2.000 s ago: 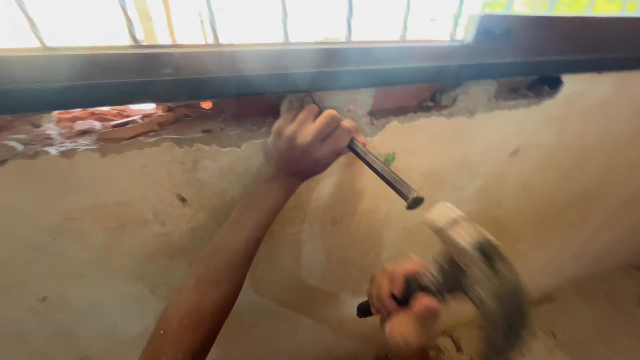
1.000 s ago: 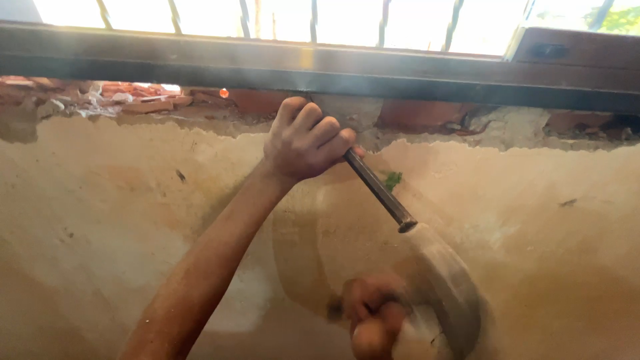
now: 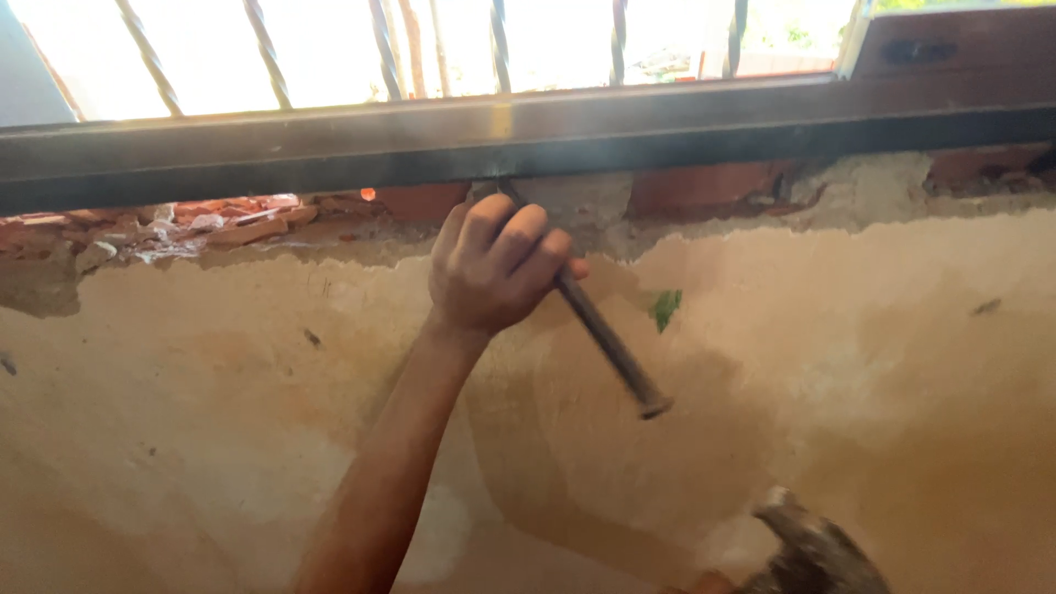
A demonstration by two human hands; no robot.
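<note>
My left hand (image 3: 499,264) is closed around a steel chisel (image 3: 610,346), whose mushroomed struck end points down and to the right. The chisel's upper end reaches the broken masonry just under the window frame (image 3: 346,144); its tip is largely hidden by my fingers and the frame. At the bottom edge, only a small part of my right hand (image 3: 711,582) shows, at the hammer (image 3: 813,544). The hammer head is slightly blurred, below and to the right of the chisel's struck end, and apart from it. The hammer's handle is mostly out of view.
Twisted metal bars (image 3: 502,49) stand above the frame. Under it runs a ragged strip of exposed red brick (image 3: 701,190) and mortar, with broken brick pieces (image 3: 256,227) at the left. The plastered wall (image 3: 206,412) below is stained and bears a green mark (image 3: 665,309).
My right hand and the hammer are lower, partly beyond the bottom edge. My left hand keeps its hold on the chisel at the same spot under the frame.
</note>
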